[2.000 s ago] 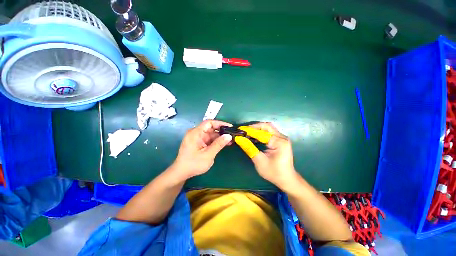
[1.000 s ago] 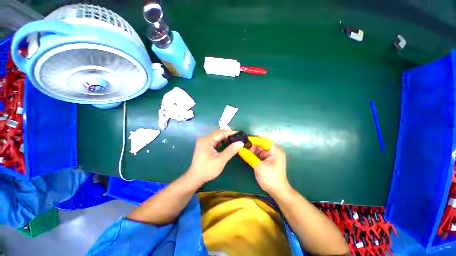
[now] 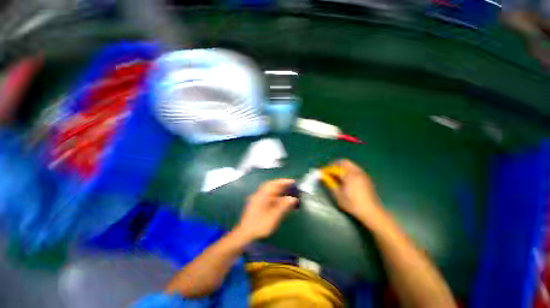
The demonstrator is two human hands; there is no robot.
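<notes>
The frame is strongly blurred. My left hand (image 3: 265, 209), bare, holds a small dark unit, likely a watch body (image 3: 293, 192), between thumb and fingers above the bench mat. My right hand (image 3: 357, 189) is just to the right, apart from the unit. Its thumb and finger wear yellow finger cots (image 3: 330, 175). Their tips are at a small white piece, likely a wipe (image 3: 310, 181); whether they grip it or only touch it cannot be told.
A fan (image 3: 208, 96), a light-blue bottle (image 3: 282, 111) and a white roller with red handle (image 3: 318, 128) stand or lie beyond my hands. Crumpled white wipes (image 3: 265, 153) lie left. A blue bin of red clamps (image 3: 142, 135) is far left, another blue bin (image 3: 512, 222) right.
The view has swung left, so the bench things appear further right and lower. My right hand has let go of the dark unit and moved to the white piece; my left hand still holds the unit.
</notes>
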